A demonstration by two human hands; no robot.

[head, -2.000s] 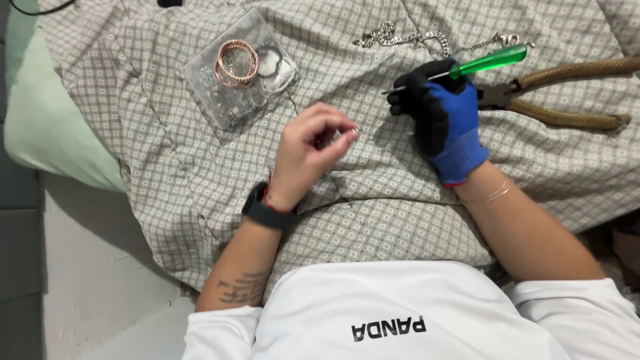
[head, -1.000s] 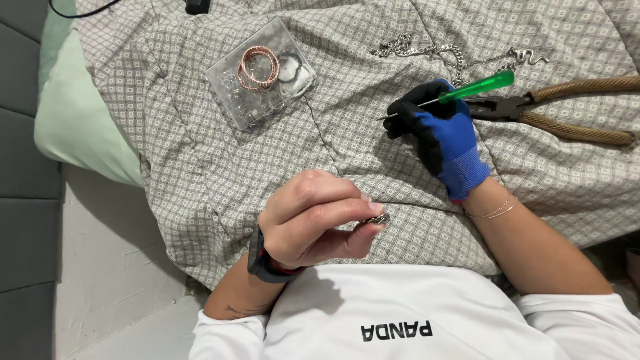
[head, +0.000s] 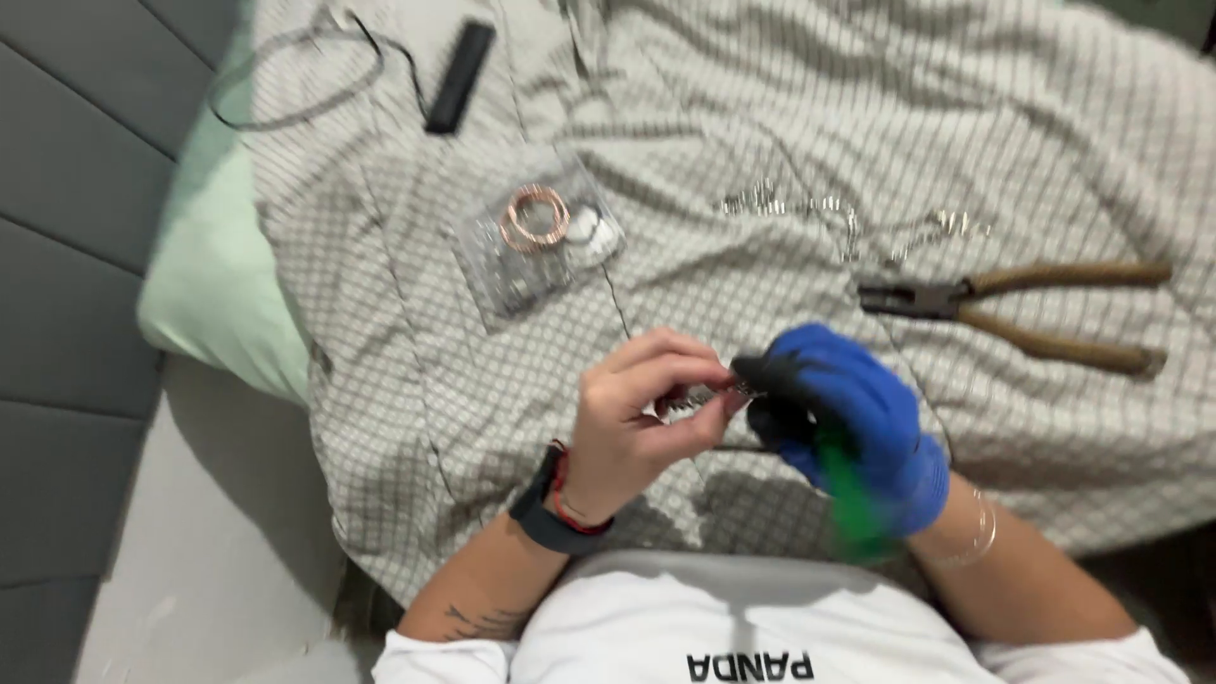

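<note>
My left hand (head: pixel 655 404), bare with a dark wristband, pinches a small silver chain (head: pixel 686 401) between thumb and fingers. Against its fingertips is my right hand (head: pixel 845 418), in a blue and black glove, whose fingers touch the chain's end. A green-handled screwdriver (head: pixel 848 494) is held in the gloved palm, its handle blurred and pointing down toward my body; its thin shaft is mostly hidden. Pliers with brown handles (head: pixel 1059 277) lie on the cloth right of the glove. Beyond the hands lies another silver chain (head: pixel 826 204).
A clear plastic box (head: pixel 494 275) with copper-coloured rings (head: pixel 535 218) on it sits on the patterned bedcover (head: pixel 703 275). Further back are a black device (head: pixel 460 76) and a cable (head: pixel 294 119). A green pillow (head: pixel 214 304) and a grey padded panel are at the left.
My hands have come together, with the gloved fingers now at the chain. The screwdriver handle has turned from pointing right to pointing down toward my body. The view has shifted.
</note>
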